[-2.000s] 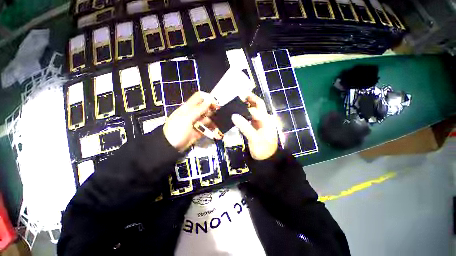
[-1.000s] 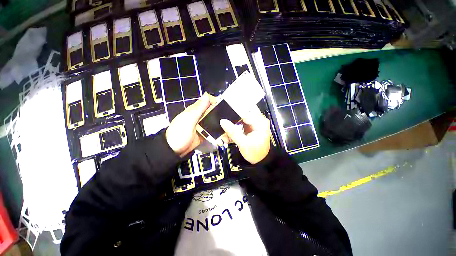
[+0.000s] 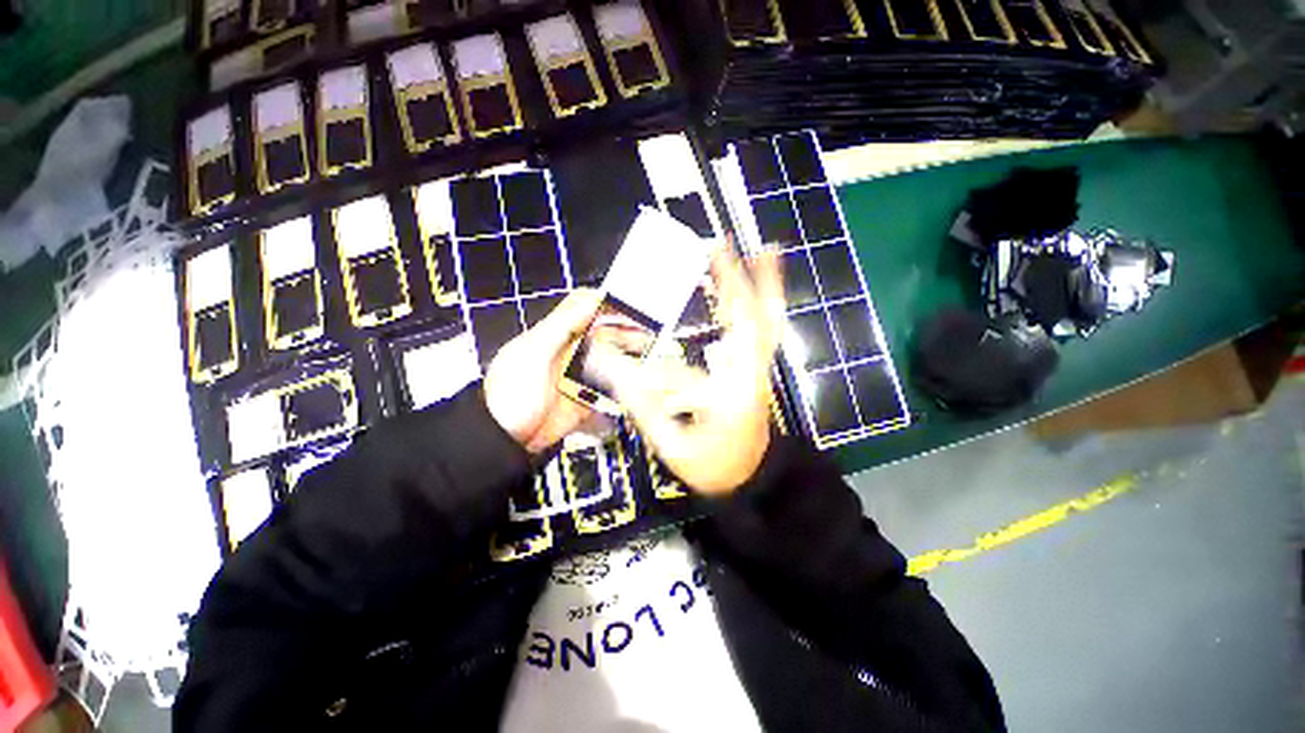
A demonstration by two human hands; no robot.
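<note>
My left hand (image 3: 538,375) holds a phone display assembly (image 3: 658,269) by its left edge, tilted over the tray. Its white upper half points up and right. Its lower half is partly covered by my right hand (image 3: 716,387), which lies over it with the fingers spread; whether the fingers grip anything cannot be told. A sticker sheet (image 3: 511,236) with black rectangles in white lines lies on the tray behind my left hand. A second sticker sheet (image 3: 844,308) lies to the right of my right hand.
The black blister tray (image 3: 322,198) holds rows of gold-rimmed displays. A bright white liner pile (image 3: 129,444) is at left, with clear film (image 3: 79,165) behind it. Stacked trays (image 3: 916,98) stand at back right. Film scraps (image 3: 1059,287) lie on the green mat (image 3: 1202,215). A red tray (image 3: 17,659) is at left.
The display's lower half, dark and mostly visible a second ago, is now largely behind my right hand. My right hand's fingers have spread and point upward. My left hand still holds the display.
</note>
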